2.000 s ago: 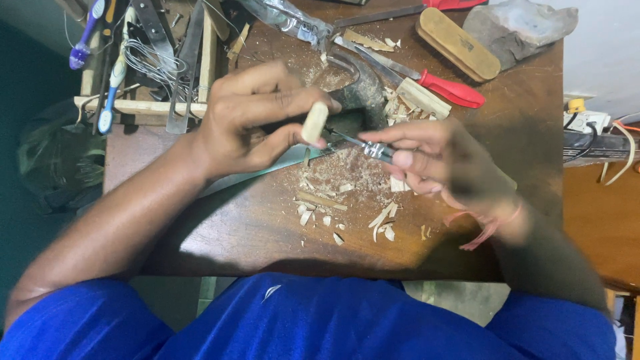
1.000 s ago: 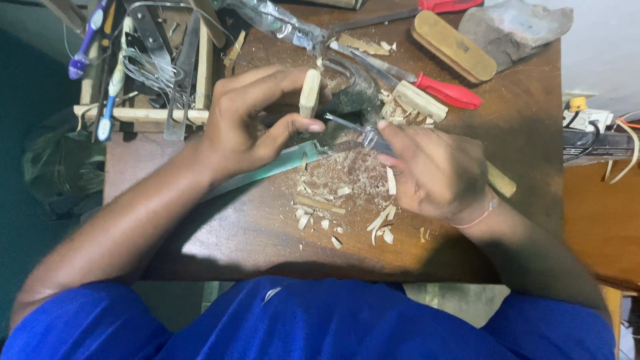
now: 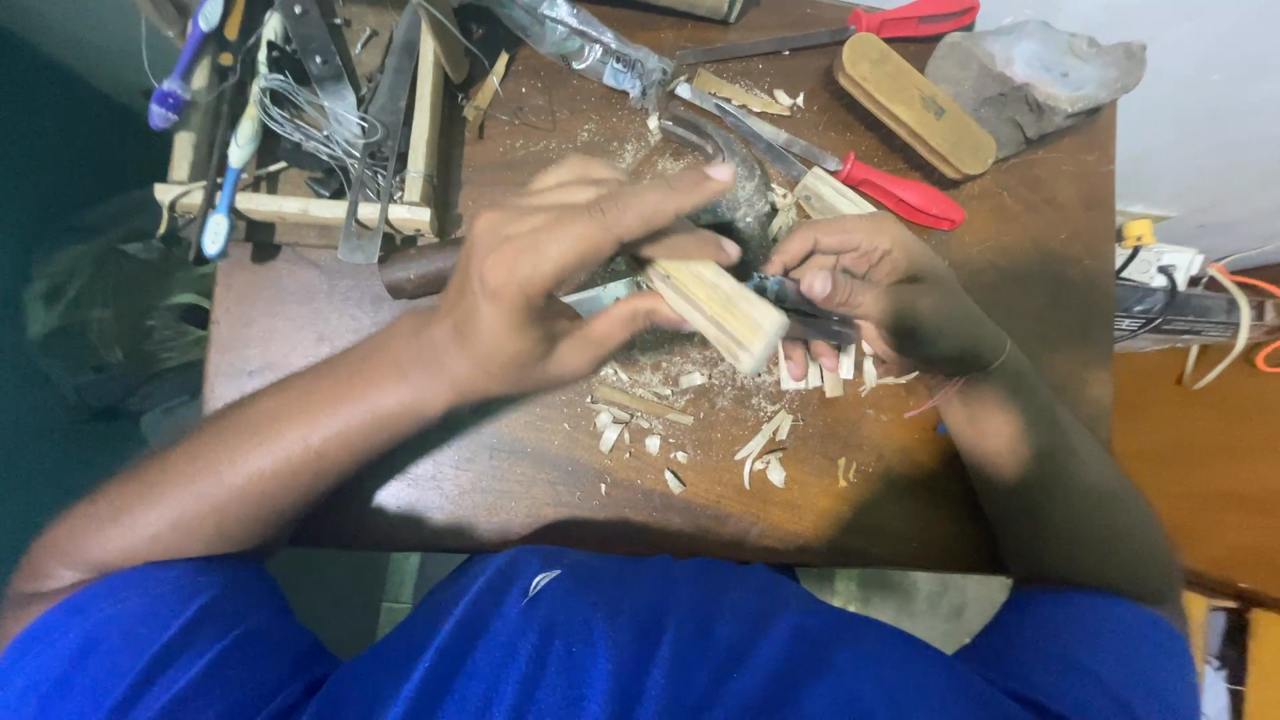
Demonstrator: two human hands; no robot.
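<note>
A small pale wooden block (image 3: 722, 312) is pinched between the thumb and fingers of my left hand (image 3: 560, 270), its long face tilted toward the lower right. Just right of the block, my right hand (image 3: 870, 285) grips a dark hand tool (image 3: 805, 308); its tip is hard to make out. The tool lies close to the block, and whether they touch I cannot tell. Behind the hands a bench vise (image 3: 735, 185) is partly hidden. Wood shavings (image 3: 765, 445) and sawdust lie on the brown table (image 3: 480, 470) under my hands.
At the upper left, a wooden tray (image 3: 300, 212) holds toothbrushes, wire and metal blades. A red-handled file (image 3: 905, 192), a wooden brush (image 3: 915, 105) and a grey stone (image 3: 1035, 80) lie at the upper right. Power cables (image 3: 1235, 320) hang beyond the table's right edge.
The block has turned from nearly upright to slanting down to the right, with its long face showing. My right hand has turned, and the tool's metal shaft no longer shows plainly.
</note>
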